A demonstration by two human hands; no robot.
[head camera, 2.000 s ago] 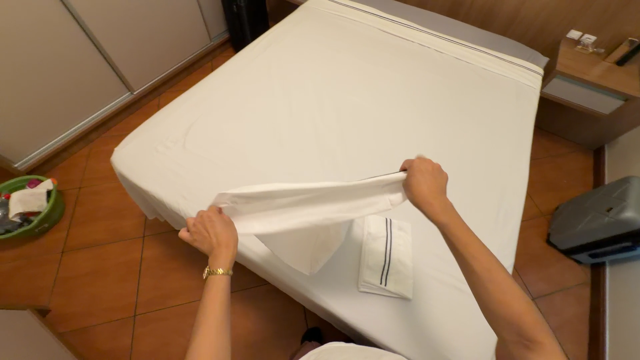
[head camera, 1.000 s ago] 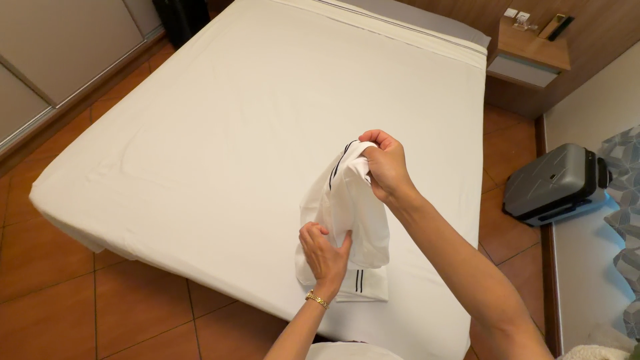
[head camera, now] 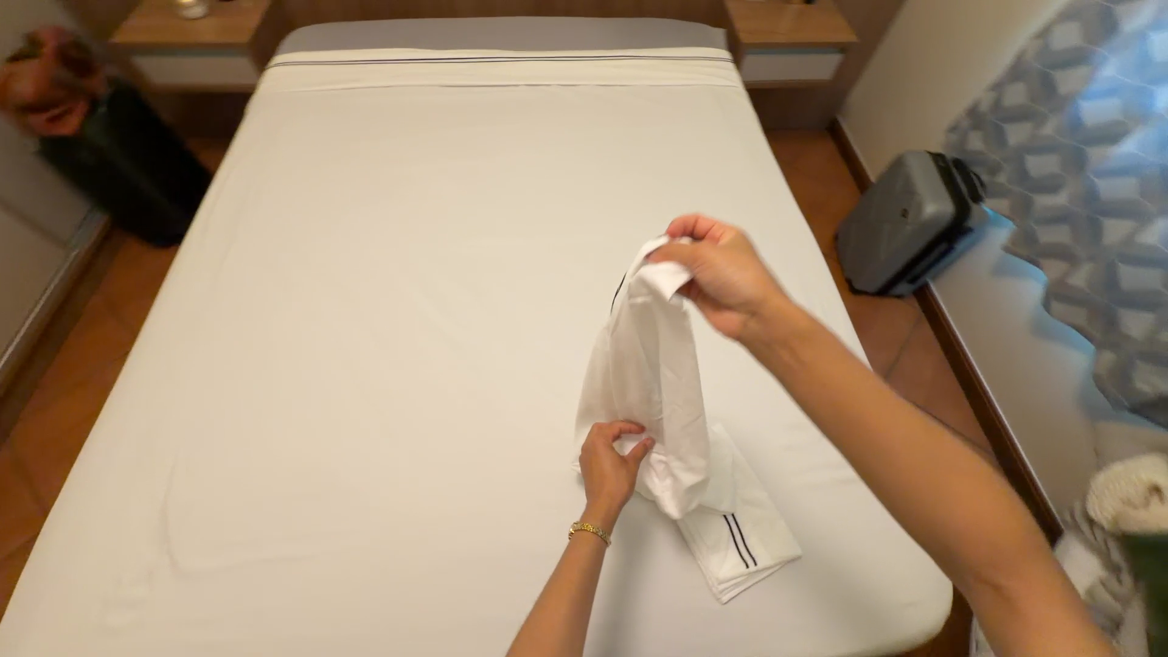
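My right hand (head camera: 716, 274) grips the upper end of a white cloth (head camera: 652, 365) with a dark line near its edge, so that it hangs over the bed. Lower down, my left hand (head camera: 613, 465), with a gold bracelet at the wrist, has thumb and fingers at the cloth's lower left part; whether they pinch it I cannot tell. Beneath and to the right, a folded white cloth with two dark stripes (head camera: 753, 547) lies on the bed, partly covered by the hanging cloth. A white sheet (head camera: 365, 319) covers the bed, with a dark-lined band folded near the head end.
A grey hard-shell suitcase (head camera: 899, 224) stands right of the bed, beside a patterned curtain (head camera: 1068, 182). At the left is a dark suitcase (head camera: 128, 164) with a reddish-brown item on top. Wooden bedside shelves (head camera: 192, 23) flank the head end. Pale fabric (head camera: 1127, 493) lies at the lower right.
The cloth was stretched sideways between both hands two seconds ago; now it hangs upright from my right hand, my left hand at its lower part. The view has swung to the right.
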